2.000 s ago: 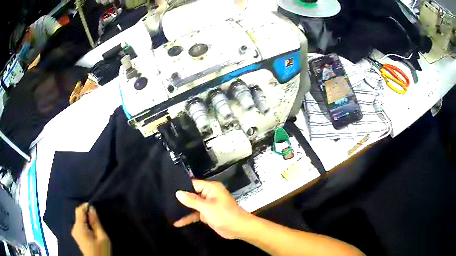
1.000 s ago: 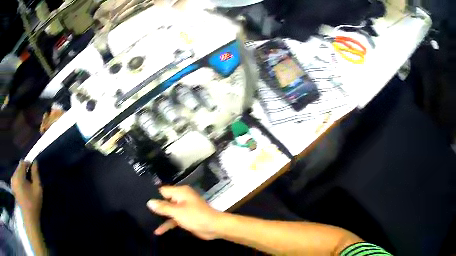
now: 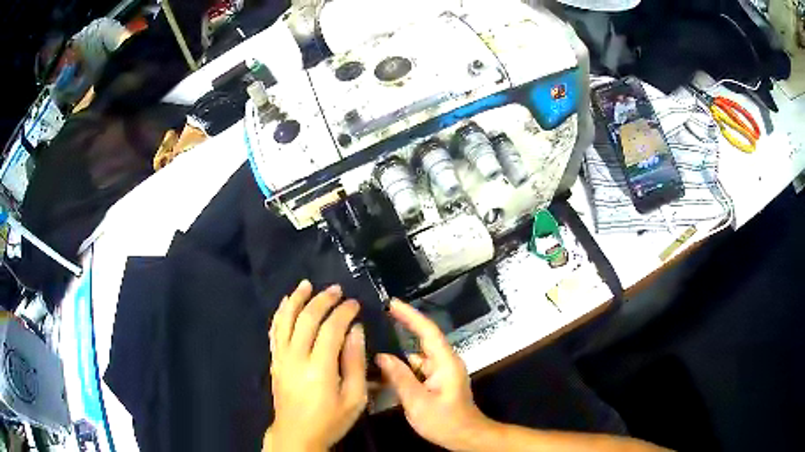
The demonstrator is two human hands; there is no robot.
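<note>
Black fabric (image 3: 199, 327) lies over the left of the table and runs to the needle area of the white overlock machine (image 3: 415, 97). My left hand (image 3: 318, 366) lies flat on the fabric below the presser foot, palm down, fingers slightly spread. My right hand (image 3: 432, 380) is just right of it at the fabric's right edge. Its index finger points up beside the presser foot (image 3: 366, 265), its thumb is on the dark cloth, and its other fingers are curled and partly hidden. Whether it pinches the cloth does not show.
A green holder (image 3: 546, 237) and a yellowish flat piece (image 3: 569, 290) lie right of the machine. A phone (image 3: 639, 146) lies on striped cloth (image 3: 702, 172), with orange and yellow scissors (image 3: 734, 124) behind. A dark strip (image 3: 593, 247) crosses the wooden table edge (image 3: 547, 340). Dark cloth hangs below.
My left hand has come from the far left edge of the fabric to beside my right hand. My right hand remains near the presser foot, its index finger now pointing up. The camera view has shifted.
</note>
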